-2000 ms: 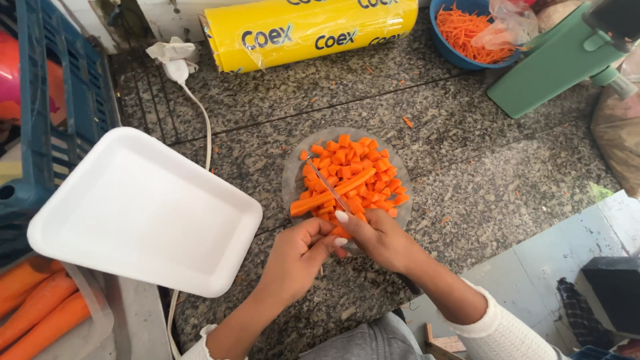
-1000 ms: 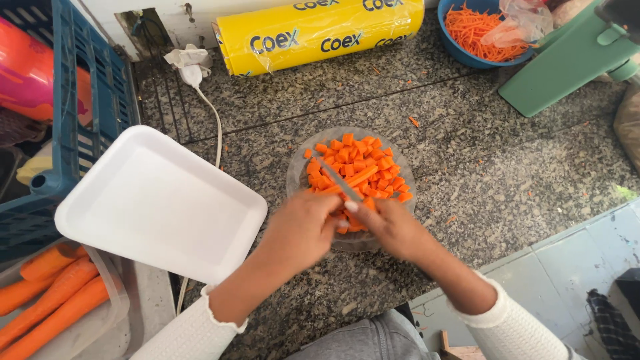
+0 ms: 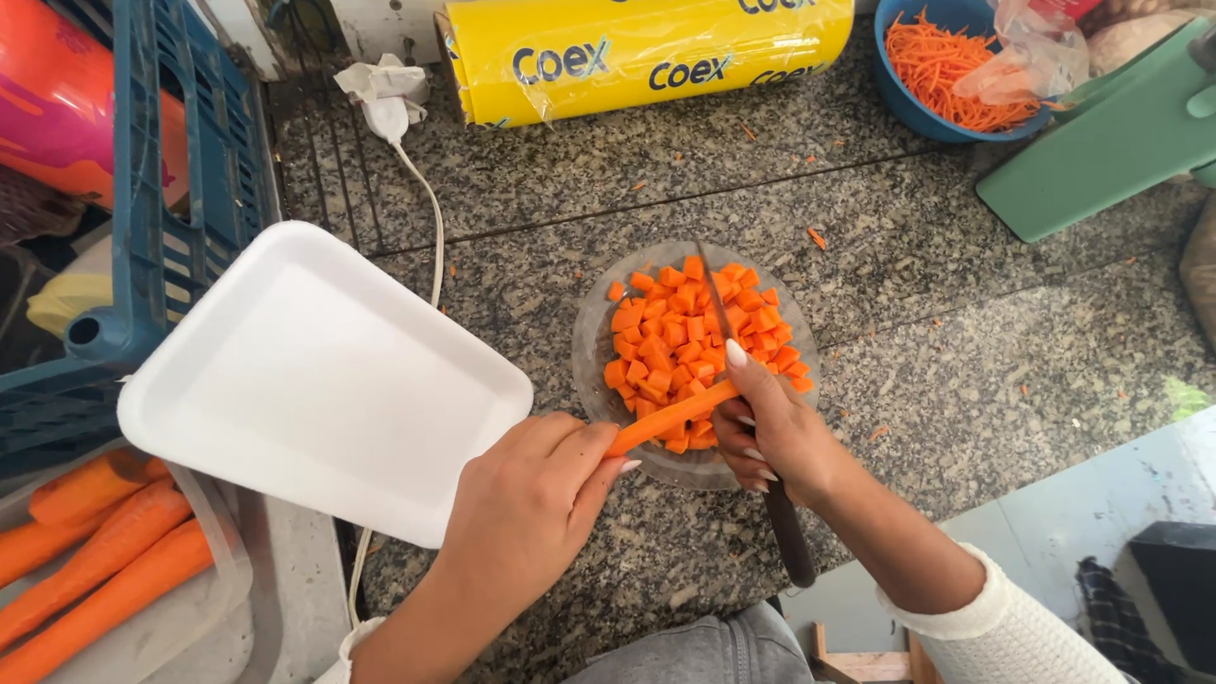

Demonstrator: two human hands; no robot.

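My left hand (image 3: 532, 499) grips one end of a long carrot strip (image 3: 674, 416), which slants over the near side of a clear bowl (image 3: 598, 313). Chopped carrot pieces (image 3: 674, 332) fill much of that bowl. In my right hand (image 3: 779, 427) is a knife (image 3: 787, 532) with a dark handle; its blade points away over the pieces. The strip's far end meets my right hand by the thumb. Left of the bowl lies a white foam tray (image 3: 323, 380), its near right edge partly behind my left hand.
A yellow roll (image 3: 646, 57) lies at the back. A blue bowl of grated carrot (image 3: 888, 85) and a green container (image 3: 1092, 142) stand back right. At left are a blue crate (image 3: 142, 190) and a plastic container (image 3: 223, 532) with whole carrots (image 3: 104, 560). A white cable (image 3: 432, 209) runs behind the tray.
My hands have moved apart, and the carrot strip now stretches between them. The knife's dark handle, hidden earlier, shows below my right hand.
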